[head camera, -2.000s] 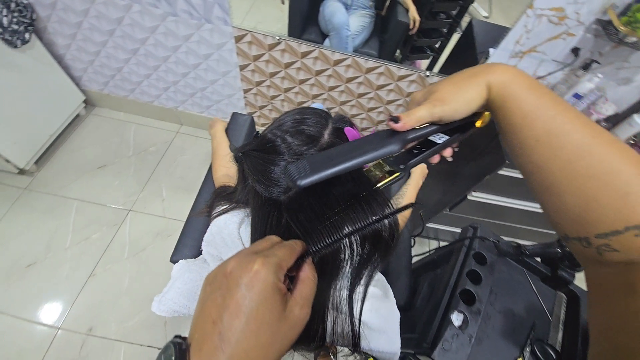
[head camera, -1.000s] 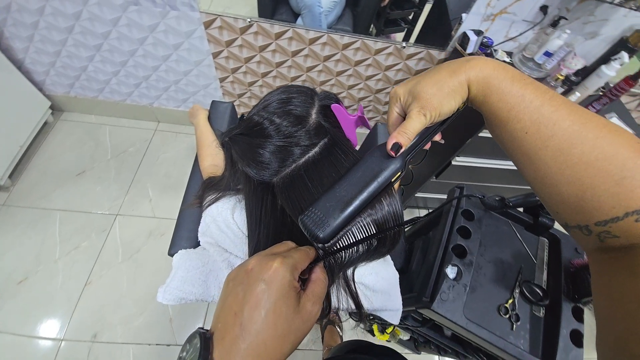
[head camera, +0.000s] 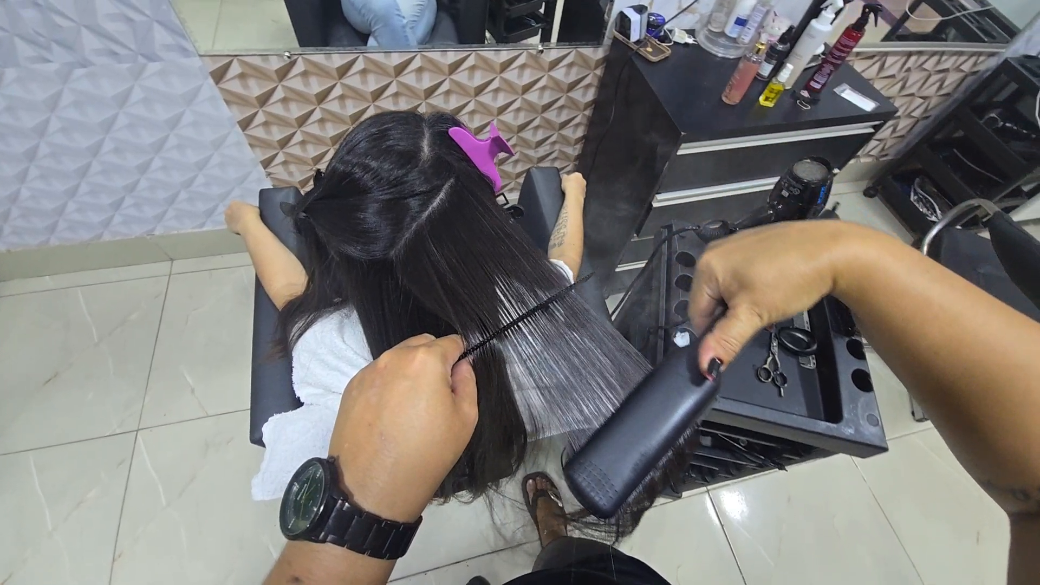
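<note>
A person with long dark hair (head camera: 366, 191) sits with their back to me, a white towel (head camera: 325, 357) over the shoulders. My left hand (head camera: 406, 406), with a watch at the wrist, grips a black comb (head camera: 524, 318) whose teeth lie across a spread section of hair. In my right hand (head camera: 756, 284) is a black flat iron (head camera: 642, 435), around the lower lengths of that section, near the ends. Its far plate is hidden. A purple claw clip (head camera: 485, 153) sits at the upper right of the head.
At right stands a black trolley (head camera: 821, 431) with scissors (head camera: 772, 366) and a hair dryer (head camera: 800, 188). Behind it a dark cabinet (head camera: 731, 114) bears several bottles. A mirror runs along the textured wall (head camera: 325, 89). A foot (head camera: 546, 504) shows below the hair.
The flat iron has moved down the hair from near the comb to the ends, and the section is now pulled out to the right. The view has shifted.
</note>
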